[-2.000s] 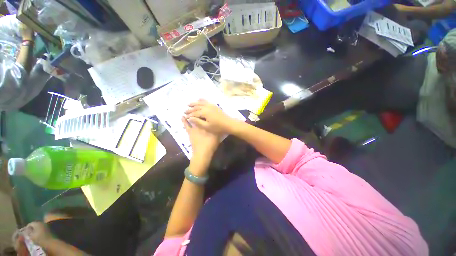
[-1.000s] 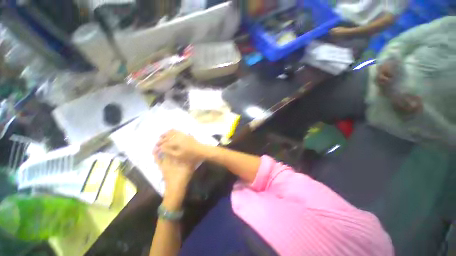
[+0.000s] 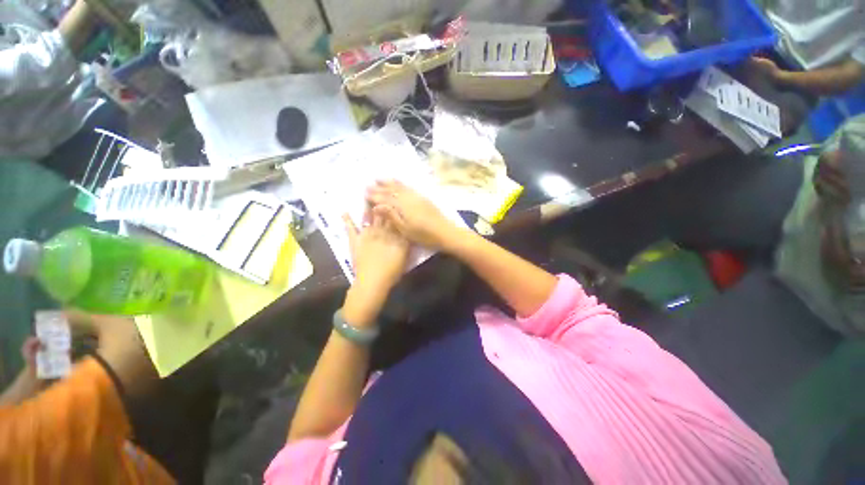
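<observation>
A large white printed sheet (image 3: 332, 175) lies on the dark bench in front of me. My left hand (image 3: 379, 254), with a grey-green bangle at the wrist, lies over the sheet's front part. My right hand (image 3: 406, 210) lies over the fingers of my left hand, so the two touch and overlap. No card or other item shows in either hand. The palms and the overlapped fingers are hidden, so I cannot tell if anything is under them.
Clear plastic bags (image 3: 465, 156) and a yellow edge lie right of the sheet. At left are a slotted white rack (image 3: 161, 194), a yellow sheet (image 3: 204, 327) and a green bottle (image 3: 119, 273). A cream basket (image 3: 503, 83) and blue crate (image 3: 654, 66) stand behind. Other workers sit around.
The view swung right and back. My hands stay together on the sheet. At lower left, a person's orange clothing and a hand with a white strip now show more.
</observation>
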